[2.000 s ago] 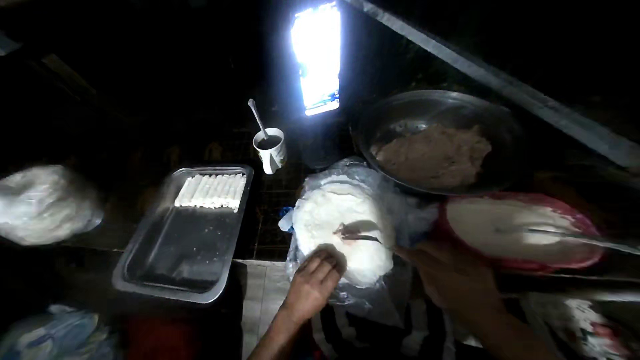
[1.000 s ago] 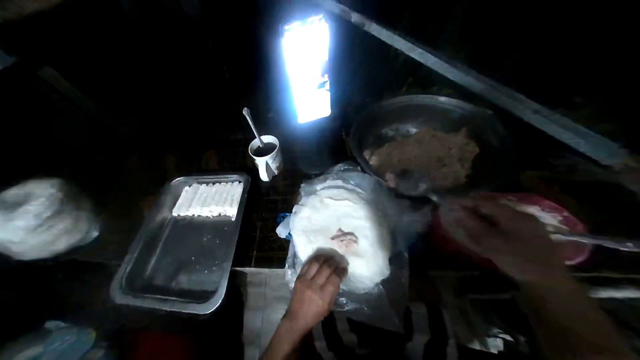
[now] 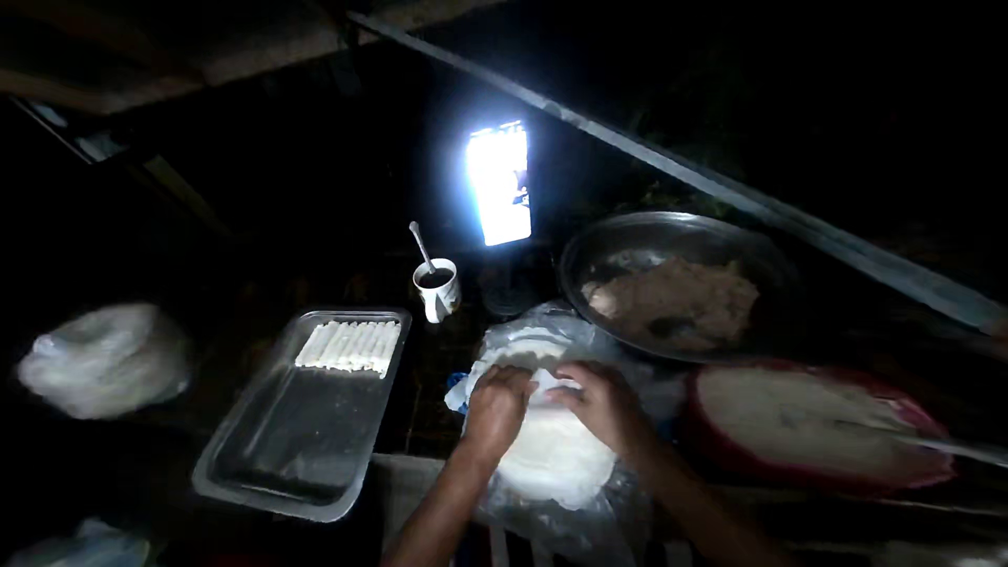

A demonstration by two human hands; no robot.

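A stack of thin round white wrappers (image 3: 559, 461) lies on clear plastic in front of me. Over its upper part, my left hand (image 3: 498, 405) and my right hand (image 3: 602, 402) pinch the raised edge of a white wrapper (image 3: 549, 384) from both sides. Whatever filling it holds is hidden. To the left, a metal tray (image 3: 307, 441) carries a row of white rolls (image 3: 348, 346) at its far end. Brown filling (image 3: 677, 303) fills part of a wide metal bowl (image 3: 685, 219) at the right.
A white mug (image 3: 438, 299) with a spoon (image 3: 421, 246) stands behind the tray. Beyond it glows a bright upright screen (image 3: 501, 185). A red basin (image 3: 697, 413) of pale mixture, with a utensil (image 3: 957, 449) in it, sits right. A plastic-wrapped bundle (image 3: 106, 362) lies far left.
My right hand has moved from the red basin to the wrappers and no longer holds the spoon. The filling seen on the top wrapper is now hidden, and the wrapper's edge is lifted.
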